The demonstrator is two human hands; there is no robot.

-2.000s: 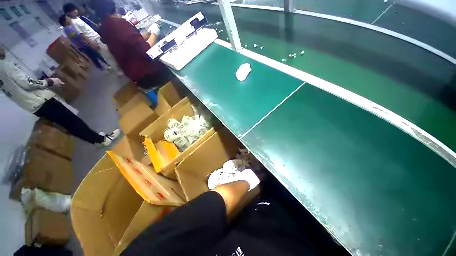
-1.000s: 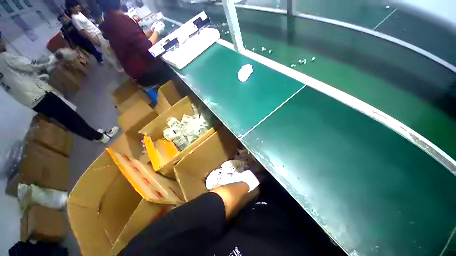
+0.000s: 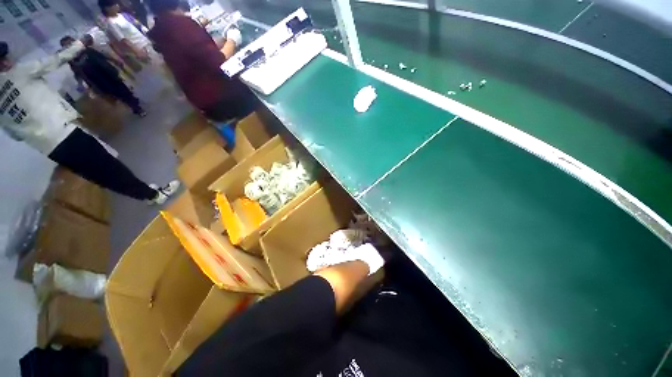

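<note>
My left hand (image 3: 345, 254), in a white glove, is low in the open carton (image 3: 306, 239) beside the bench. It lies among or on pale things in the carton; its fingers blend with them, so I cannot tell whether it grips anything. My right hand is not in view. A smaller carton behind it holds pale coiled cords (image 3: 278, 184), with an orange-yellow liner (image 3: 239, 216) at its side. A small white lump (image 3: 365, 99) lies alone on the green bench top (image 3: 471, 235).
A large open carton (image 3: 151, 302) stands at the lower left. A white tray or fixture (image 3: 284, 55) lies at the bench's far end, near a person in dark red (image 3: 188, 59). A whitish rail (image 3: 530, 154) borders the belt, which carries tiny pale bits (image 3: 468, 86). Other people stand left.
The tiny pale bits on the belt have moved right, away along the line. The person at the left has raised an arm. My left hand has stayed in the carton.
</note>
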